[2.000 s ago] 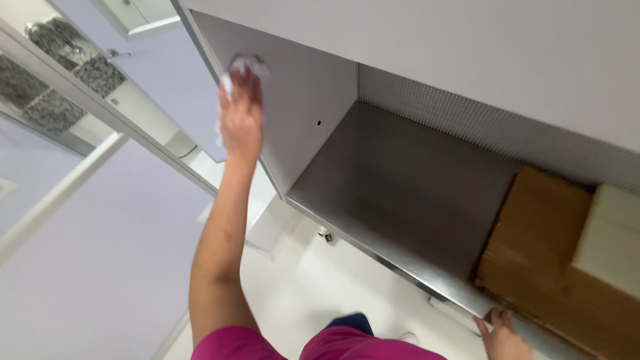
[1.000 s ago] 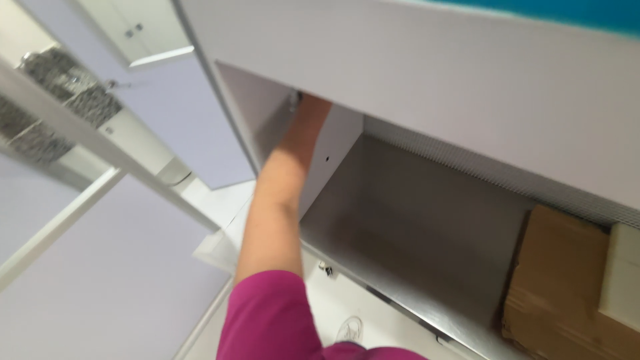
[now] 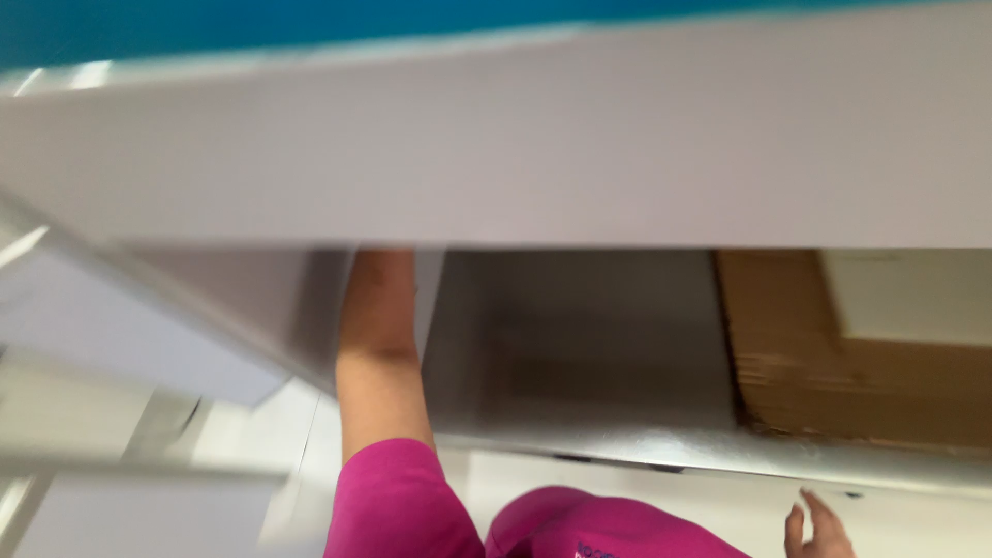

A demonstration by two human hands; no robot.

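My left forearm reaches up into a cabinet compartment beside its side wall; the left hand itself is hidden behind the pale front panel [image 3: 496, 155]. What it holds cannot be seen. My right hand [image 3: 818, 528] is at the lower right, fingers apart and holding nothing, just below the shiny metal front edge of the shelf [image 3: 604, 446]. Inside, a brown cardboard box [image 3: 783, 387] rests on the dark metal shelf, with a whitish block or box [image 3: 914, 298] on top of it.
A blue surface [image 3: 310, 23] lies above the pale panel. Pale lilac panels or doors [image 3: 132, 310] stand at the left. The light floor [image 3: 511, 465] shows below the shelf edge. Much of the view is blurred.
My left hand, earlier holding a white cloth or tissue against the compartment's side wall, has gone out of sight behind the front panel. My right hand has left the shelf edge. The view has shifted.
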